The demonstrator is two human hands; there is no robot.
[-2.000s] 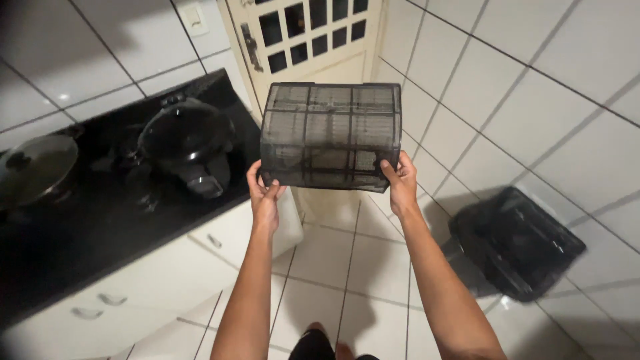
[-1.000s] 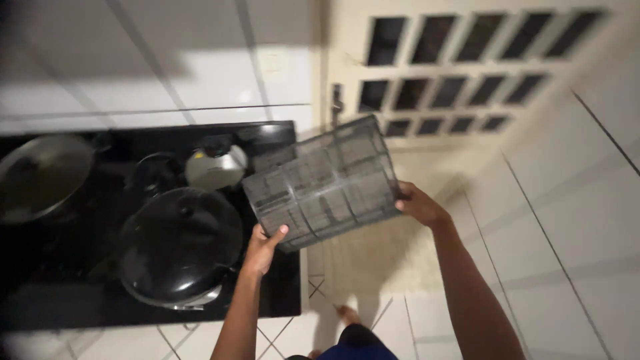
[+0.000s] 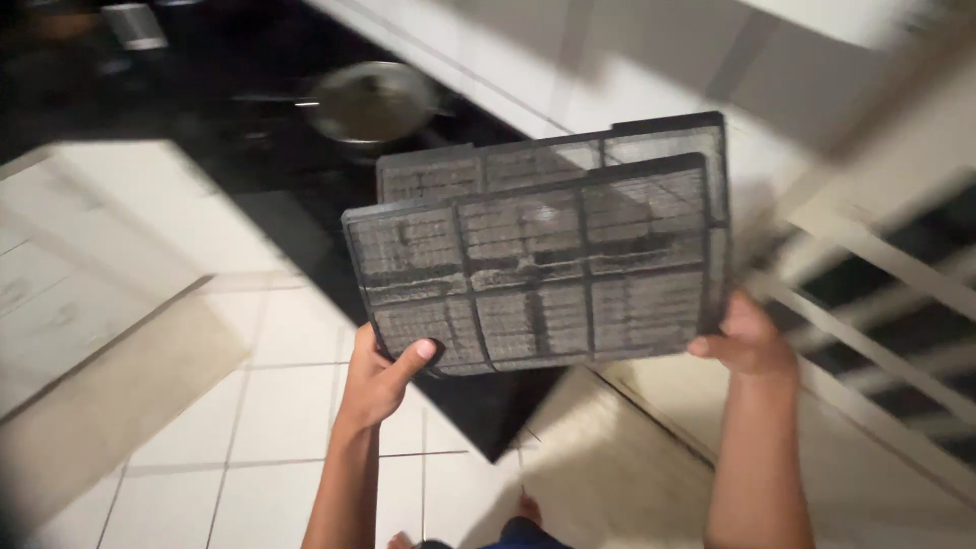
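Note:
Two rectangular mesh filter panels with dark plastic frames, coated in grey dust, are held up in front of me. The front mesh filter panel (image 3: 526, 305) overlaps the rear mesh filter panel (image 3: 534, 162), whose upper edge and right side show behind it. My left hand (image 3: 389, 377) grips the lower left corner, thumb on the front face and fingers hidden behind. My right hand (image 3: 743, 339) grips the lower right corner, its thumb at the front panel's edge.
A black cooktop (image 3: 297, 221) lies beyond the panels, with a round pan (image 3: 374, 103) on it, blurred. A door with slatted openings (image 3: 892, 305) stands at the right. White cabinets (image 3: 137, 206) are at the left, above a white tiled floor (image 3: 290, 412).
The view has turned strongly. The two panels, nearly lined up earlier, now show as offset layers. Both hands have kept their hold on them.

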